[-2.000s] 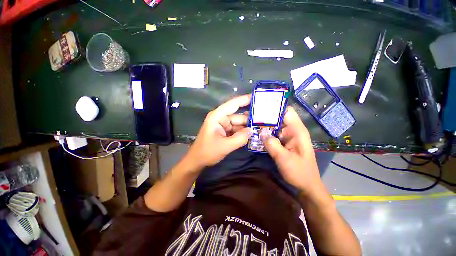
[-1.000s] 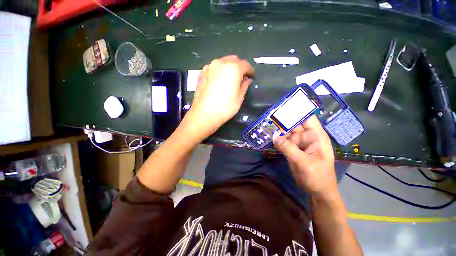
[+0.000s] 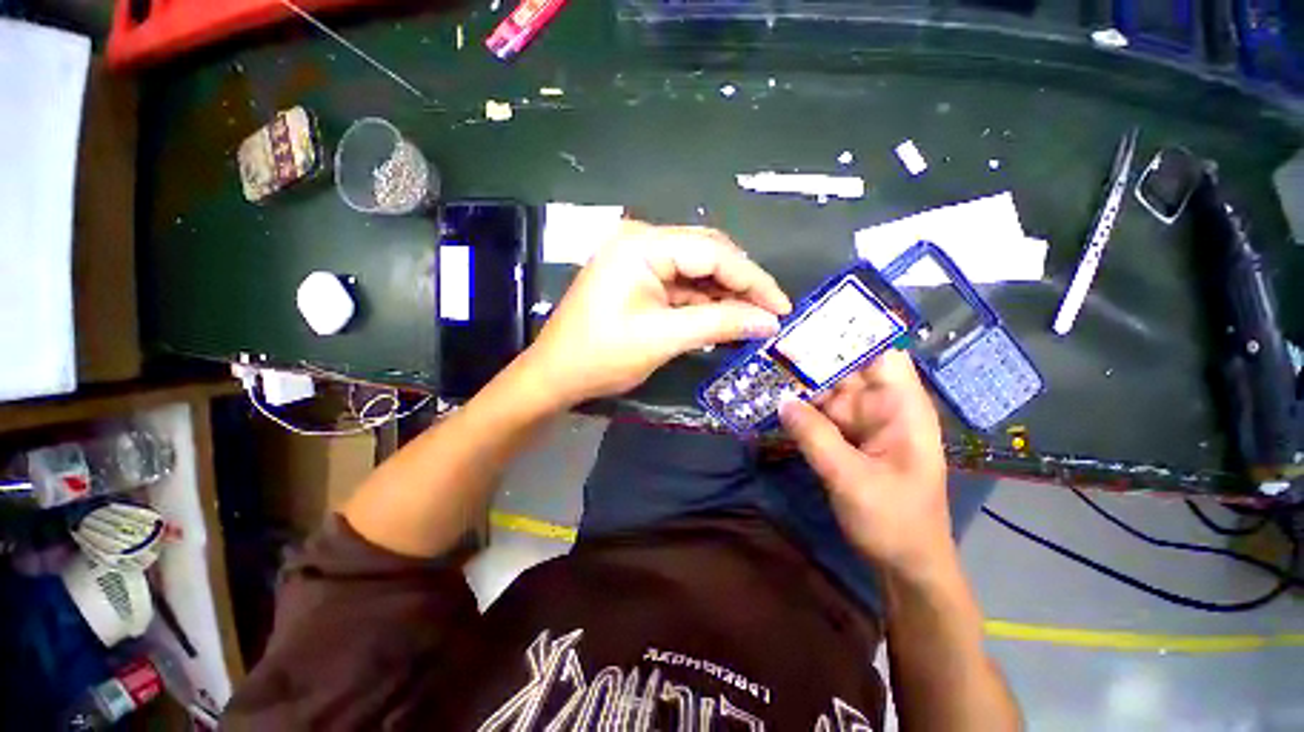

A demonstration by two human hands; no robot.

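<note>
The opened keypad phone (image 3: 747, 389) is tilted at the bench's front edge, its screen lit white with small dark marks. My right hand (image 3: 882, 436) holds it from below and the right, thumb near the keys. My left hand (image 3: 651, 308) is at the phone's upper left edge, thumb and index fingertips close together beside the screen. Whether they pinch something small is too unclear to tell. The blue front housing (image 3: 987, 375), with an empty window and grey keypad, lies just right of the phone, partly behind it.
A black smartphone (image 3: 483, 336), white square (image 3: 579, 233), white case (image 3: 326, 303), screw cup (image 3: 383, 172) and patterned tin (image 3: 279, 155) lie left. White paper (image 3: 951, 240), tweezers (image 3: 1098, 236) and a black electric screwdriver (image 3: 1247, 322) lie right. A red-pink item (image 3: 524, 26) lies at the back.
My left hand has gone from the phone to near the white square, then back right to the phone's edge. My right hand has kept the phone, now tilted. Dark marks now show on its screen.
</note>
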